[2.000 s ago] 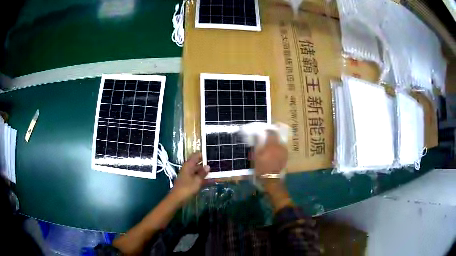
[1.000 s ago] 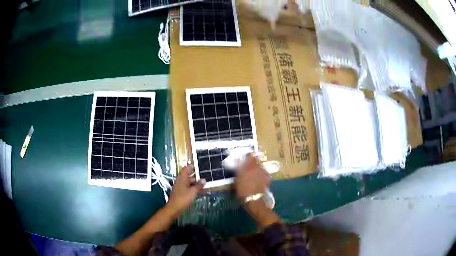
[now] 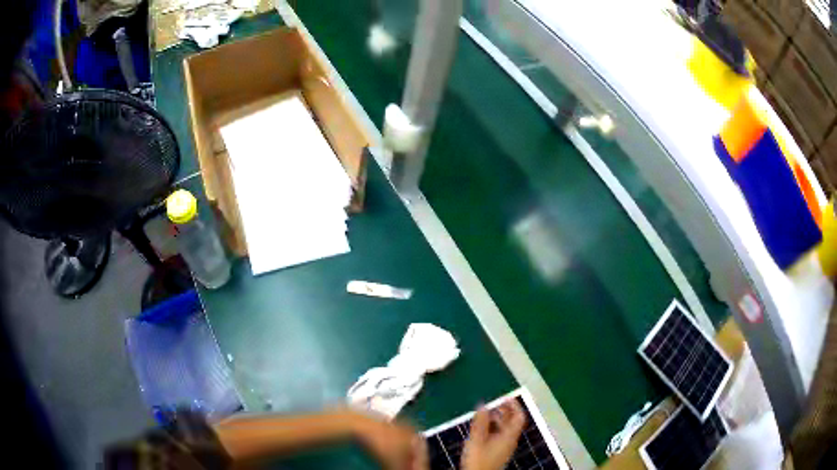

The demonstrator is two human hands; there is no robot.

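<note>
A dark gridded solar panel (image 3: 541,441) with a white frame lies at the bottom edge, partly cut off. My right hand (image 3: 496,433) is over it with bent fingers; whether it grips anything is unclear. My left hand (image 3: 399,448) is blurred beside the panel's left side, its forearm coming from the lower left; its fingers are not clear. A crumpled white cloth (image 3: 413,363) lies on the green bench above the hands. A slim pale knife-like tool (image 3: 379,290) lies beyond it.
An open brown carton (image 3: 209,119) holds white sheets (image 3: 286,188). A clear bottle (image 3: 204,248) with a yellow cap stands beside it. A black fan (image 3: 87,165) and blue basket (image 3: 179,353) are at left. Two panels (image 3: 686,358) with cable (image 3: 629,427) lie lower right, below a white shelf (image 3: 642,119).
The view has swung left, bringing in the carton, bottle and fan. The white cloth, earlier under my right hand on a panel, now lies on the bench.
</note>
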